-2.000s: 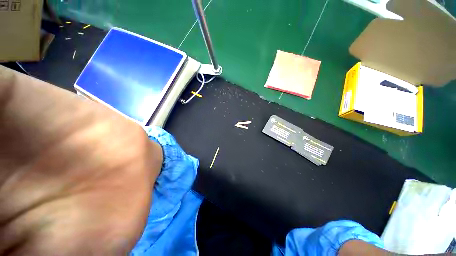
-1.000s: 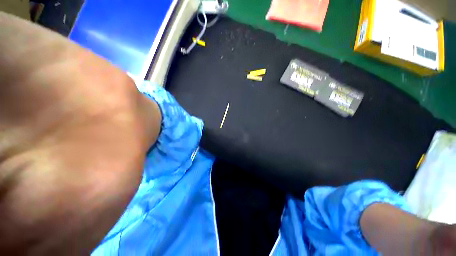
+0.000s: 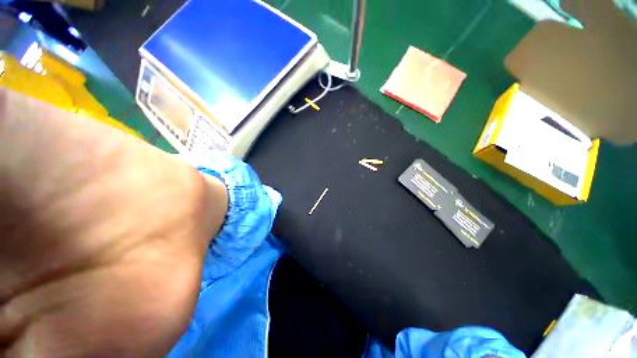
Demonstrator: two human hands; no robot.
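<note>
My left hand (image 3: 105, 238) is large and blurred at the left edge, close to the camera. Its fingers are cut off or hidden, so I cannot tell what it holds. Of my right arm only the blue sleeve (image 3: 454, 342) shows at the bottom edge; the right hand is out of the picture. Two overlapping black cards (image 3: 447, 203) with white print lie on the black mat (image 3: 363, 259). An open yellow product box (image 3: 541, 150) stands on the green surface, its brown lid raised and a white leaflet on top of its contents.
A digital scale (image 3: 230, 56) with a blue top stands at upper left, beside a metal pole (image 3: 357, 35). Yellow boxes (image 3: 52, 87) show blurred at the left. A red-pink square (image 3: 425, 82) lies behind the mat. A white plastic bag (image 3: 587, 332) is at lower right. Small strips (image 3: 371, 164) lie loose.
The view has shifted, so the scale's keypad side and the yellow at the left now show. My right forearm has dropped out of view, leaving its sleeve. The cards and open box look unchanged.
</note>
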